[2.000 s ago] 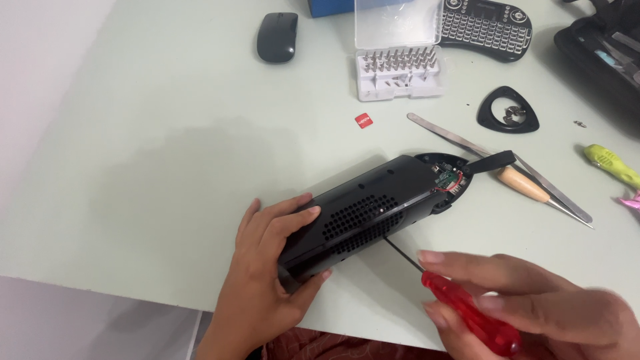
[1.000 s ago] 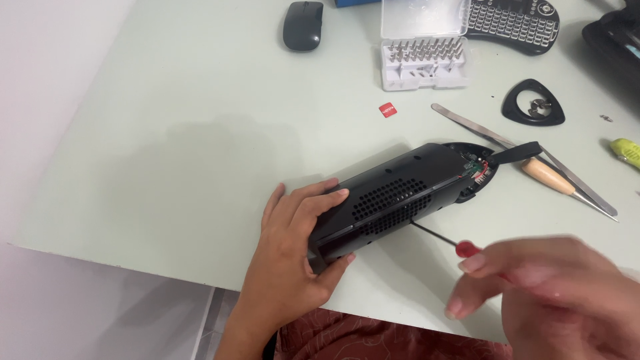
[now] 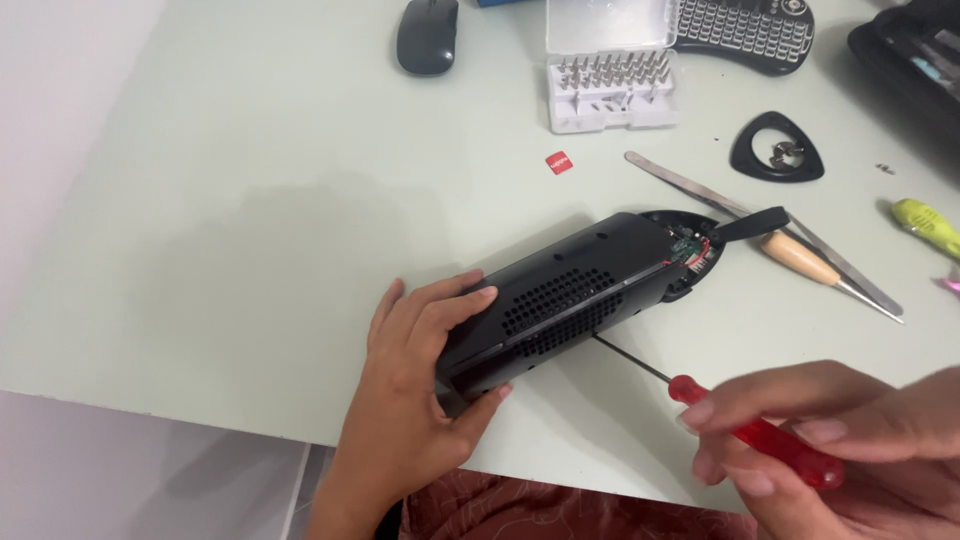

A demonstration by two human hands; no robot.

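A black plastic speaker housing (image 3: pixel 555 300) with perforated grilles lies aslant on the table, its far right end uncovered. Inside that end a green circuit board (image 3: pixel 686 251) and red wires show, and a black strap sticks out. My left hand (image 3: pixel 420 375) grips the housing's near left end, fingers over the top and thumb on the lower side. In my right hand (image 3: pixel 810 442) is a screwdriver with a red translucent handle (image 3: pixel 780 442), held between thumb and fingers. Its thin dark shaft meets the housing's lower side below the grille; the tip is hidden there.
Steel tweezers (image 3: pixel 697 190) and a wooden-handled awl (image 3: pixel 799 257) lie right of the housing. Beyond are a bit set in a clear case (image 3: pixel 611 90), a red tag (image 3: pixel 559 163), a triangular black ring (image 3: pixel 776 148), a mouse (image 3: pixel 427 36), a mini keyboard (image 3: pixel 750 30) and a yellow-green handle (image 3: pixel 924 223).
My right hand's fingers have shifted around the red screwdriver handle, which shows more plainly now than one second ago. My left hand keeps its grip on the housing.
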